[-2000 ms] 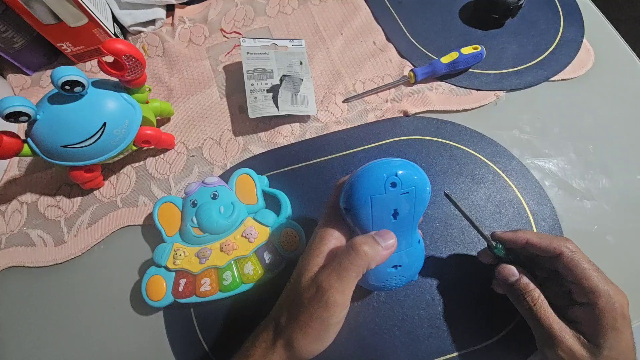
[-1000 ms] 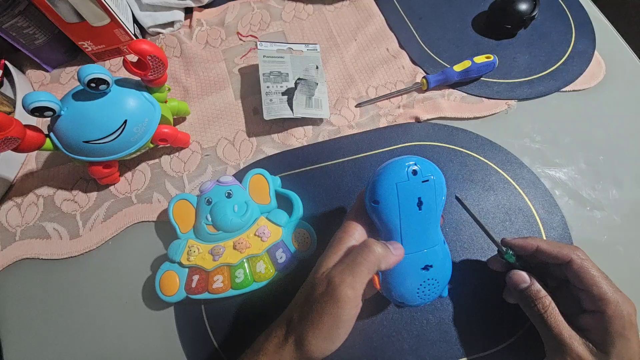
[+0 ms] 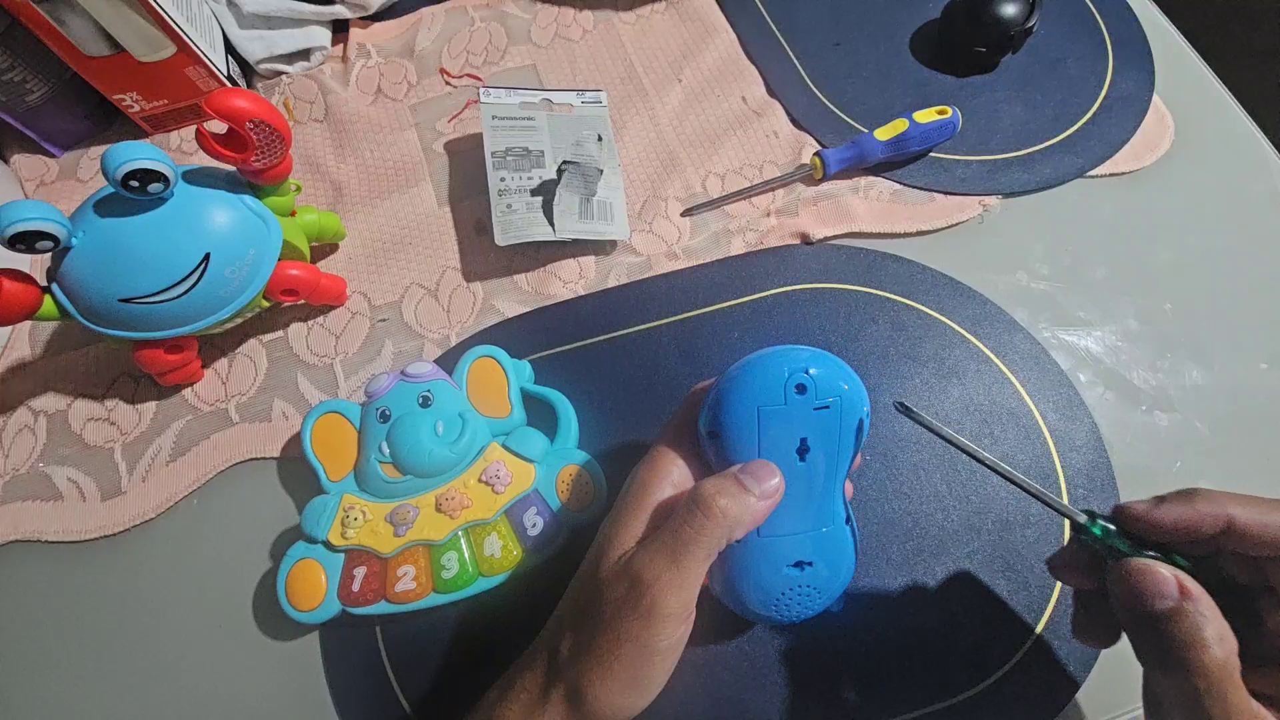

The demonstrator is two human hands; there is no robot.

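Observation:
My left hand (image 3: 640, 570) grips a blue plastic toy (image 3: 800, 500) from its left side, thumb lying on its back face. That face shows a battery cover with a screw hole at its top and a group of speaker holes near the bottom. In my right hand (image 3: 1180, 570) is a thin screwdriver (image 3: 985, 462) with a green handle; its tip points up and left, apart from the toy. An elephant toy piano (image 3: 440, 490) with numbered coloured keys lies left of my left hand.
A dark blue oval mat (image 3: 960, 370) lies beneath the toys. Behind are a blue-and-yellow screwdriver (image 3: 885, 142), a Panasonic battery pack card (image 3: 555, 165), a blue crab toy (image 3: 170, 250) with red claws, a red box (image 3: 150, 60), a pink lace cloth (image 3: 400, 240) and a black object (image 3: 990, 35) on another mat.
The blue toy has tilted in my left hand since the oldest frame and now stands more upright in view. My right hand still holds the green-handled screwdriver apart from it.

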